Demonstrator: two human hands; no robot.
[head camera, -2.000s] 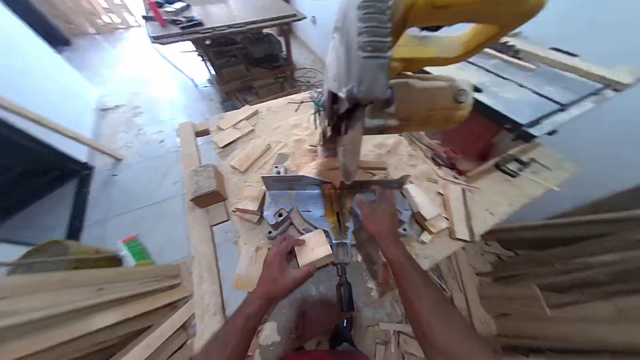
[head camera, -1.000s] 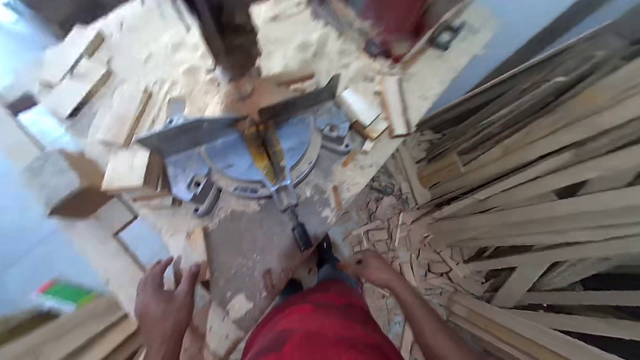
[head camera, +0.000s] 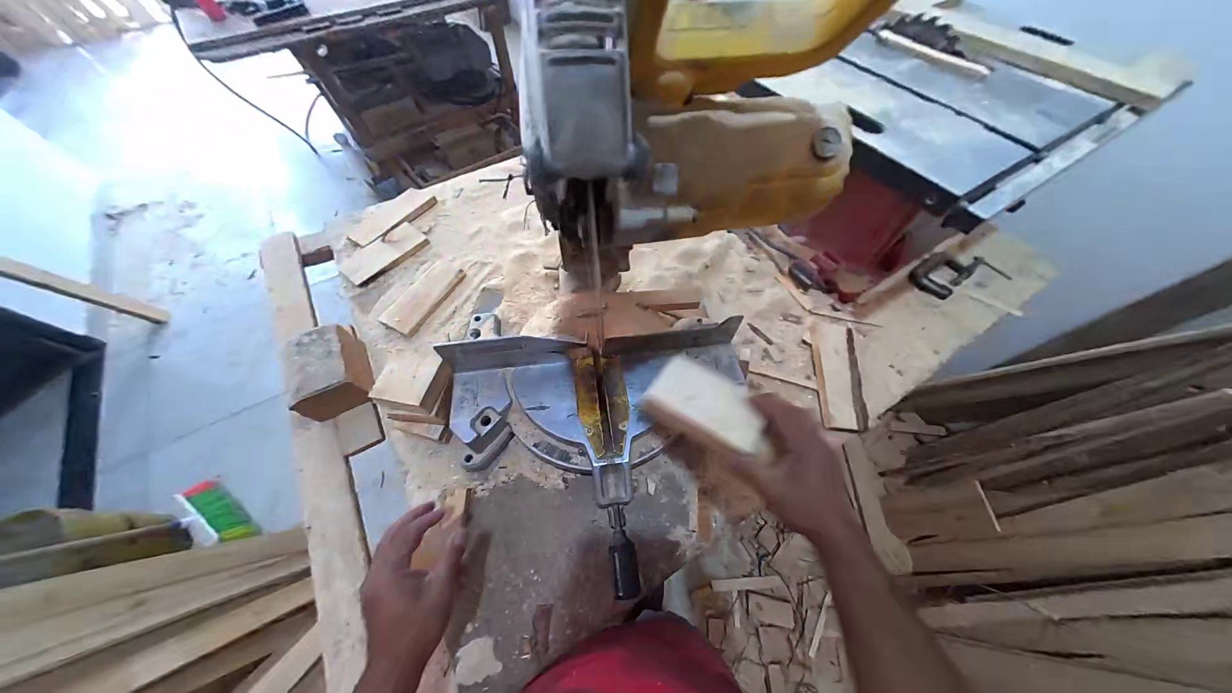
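A pale wooden block (head camera: 707, 402) is in my right hand (head camera: 794, 467), over the right side of the miter saw's metal base (head camera: 549, 395). My left hand (head camera: 409, 577) has its fingers apart at the bench's left front, beside a small wood piece (head camera: 452, 505), and holds nothing that shows. The yellow and grey saw head (head camera: 731, 164) is raised behind the metal fence (head camera: 515, 351), its blade (head camera: 595, 260) edge-on above the slot. A black handle (head camera: 624, 568) juts from the base toward me.
Wood blocks (head camera: 327, 371) stand at left, near cut offcuts (head camera: 423, 298) in sawdust. Long boards (head camera: 1078, 520) are stacked at right, others (head camera: 164, 606) at lower left. A table saw (head camera: 953, 115) and a clamp (head camera: 948, 276) are at upper right. Scraps (head camera: 770, 616) cover the floor.
One second ago my right hand was low by my body with no block clearly in it; now it holds one over the saw base. The view has swung up and back.
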